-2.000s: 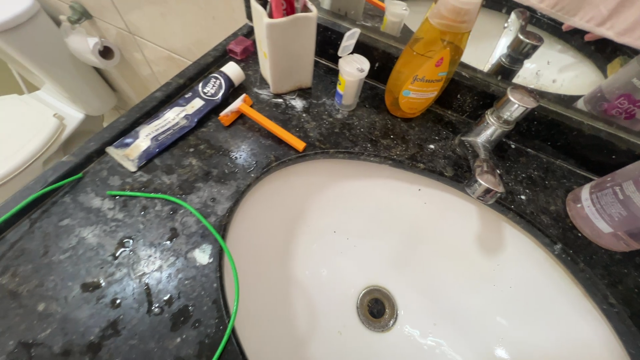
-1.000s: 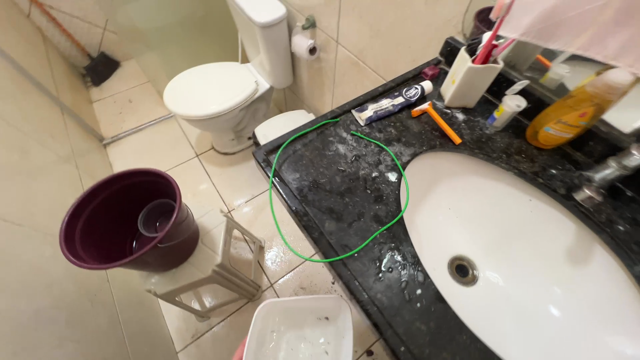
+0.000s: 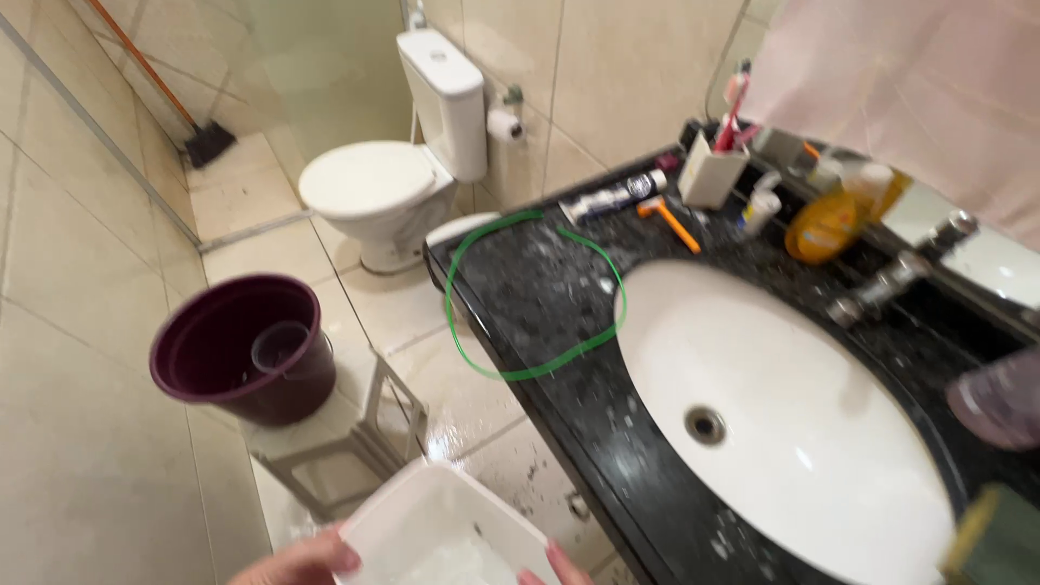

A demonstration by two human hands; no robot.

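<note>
A white plastic container [image 3: 439, 508] with clear liquid in it is at the bottom centre, between my two hands. My left hand [image 3: 305, 559] grips its left rim with the thumb over the edge. Fingers of my right hand [image 3: 561, 569] hold its right side; the rest of that hand is cut off by the frame. To the right lies the white oval sink [image 3: 780, 406] in a wet black stone countertop [image 3: 520, 276]. A green cord [image 3: 561, 357] forms an open loop on the countertop's left end and overhangs its edge.
A maroon bucket [image 3: 236, 333] with a clear cup stands on a plastic stool [image 3: 349, 439]. Behind are a toilet [image 3: 374, 183] and a broom [image 3: 210, 145]. An orange razor [image 3: 674, 226], toothpaste tube [image 3: 613, 197], toothbrush holder [image 3: 711, 175], bottles, faucet [image 3: 881, 288] and sponge [image 3: 995, 540] line the counter.
The view has swung left and widened since the first frame. The white container has come into view, and both my hands now show on it; one second ago only a bit of one hand showed.
</note>
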